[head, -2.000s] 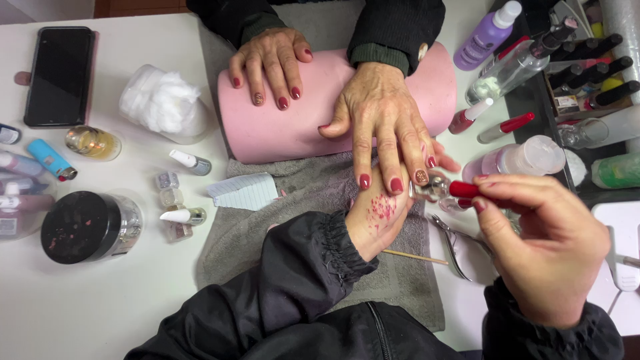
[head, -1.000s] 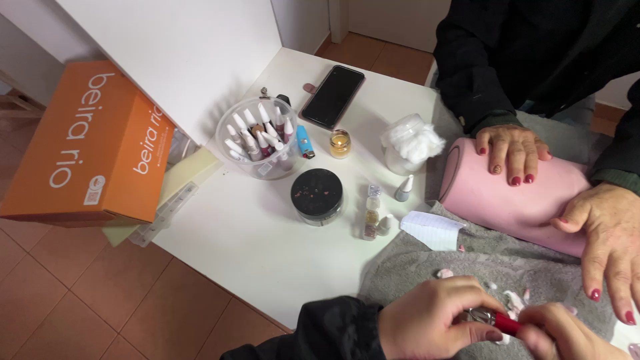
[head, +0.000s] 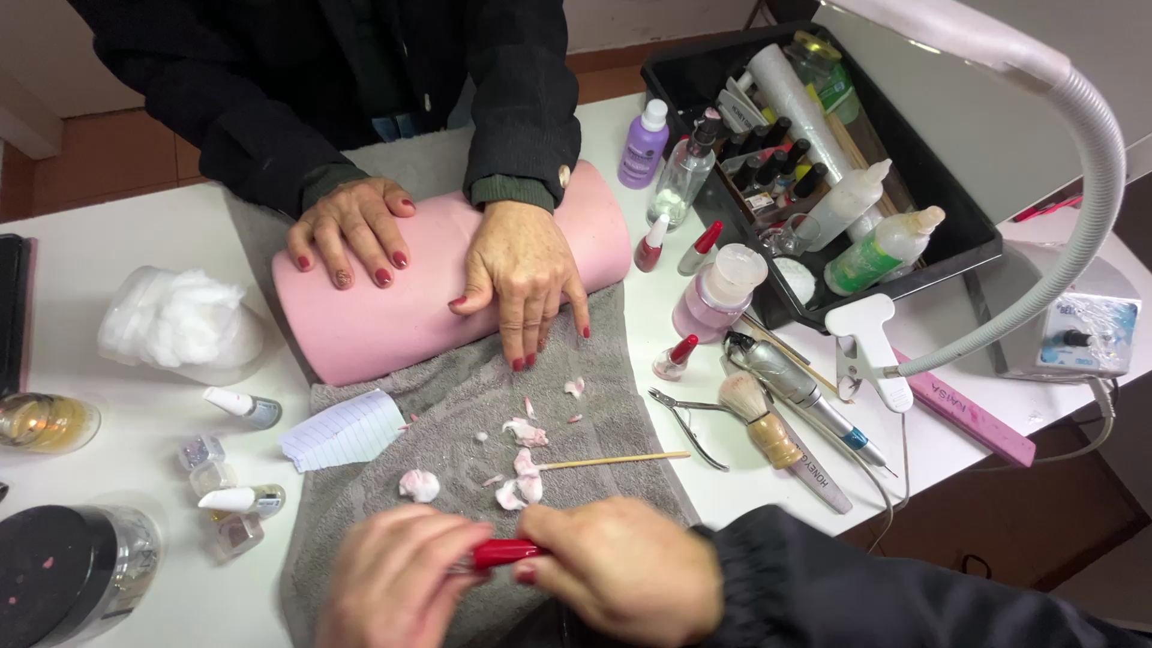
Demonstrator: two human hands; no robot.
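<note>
Low over the grey towel [head: 594, 351], my left hand [head: 405, 576] grips the bottle end of a nail polish bottle, mostly hidden by blurred fingers. My right hand [head: 621, 567] holds its red cap [head: 506, 553]. Just beyond lie used cotton tufts [head: 526, 432] and a thin wooden stick [head: 616, 460] with cotton at its tip. A co-worker's or client's two hands, a person's left-side one [head: 355, 229] and another [head: 522, 270], rest on and over a pink cushion roll [head: 432, 279], their nails red.
Cotton in a jar [head: 184, 328], a lined paper piece [head: 344, 430] and a black-lidded jar [head: 67, 567] stand left. At right are cuticle nippers [head: 688, 418], a brush [head: 760, 418], a nail drill handpiece [head: 801, 387], polish bottles, a black tray [head: 954, 247] and a lamp's flexible arm [head: 1093, 180].
Two seconds ago my left hand supported the person's hand while my right held the red-capped item near its fingers. Now both my hands hold the bottle, away from that hand. The view has swung widely.
</note>
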